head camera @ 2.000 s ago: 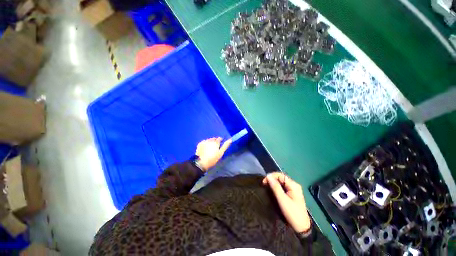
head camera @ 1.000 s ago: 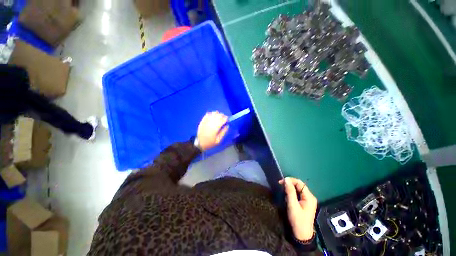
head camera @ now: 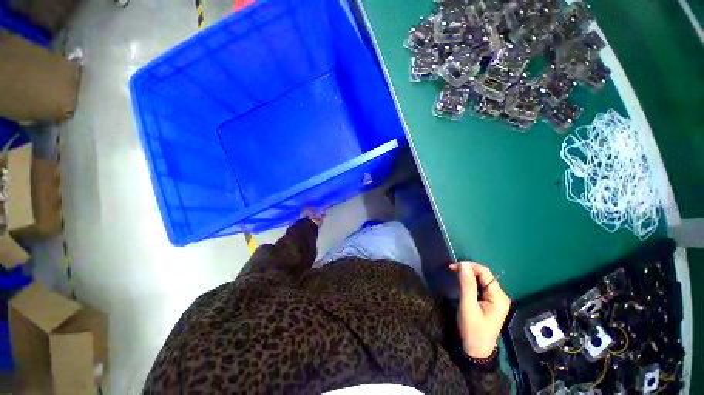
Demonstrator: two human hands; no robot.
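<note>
The large blue bin stands below the bench's left edge, its inside bare. My left hand is at the outside of its near wall, small and partly hidden; its grip is unclear. My right hand is at the bench edge, fingers closed on a thin dark stick that sticks out between them.
On the green bench are a heap of clear-and-dark brackets, a tangle of thin white loops and a black tray with wired modules and white squares. Cardboard boxes stand on the floor at far left.
My left hand has moved from the bin's near rim down to its outer side. The near rim now shows more fully. My right hand stays at the bench edge. The walking person has left view.
</note>
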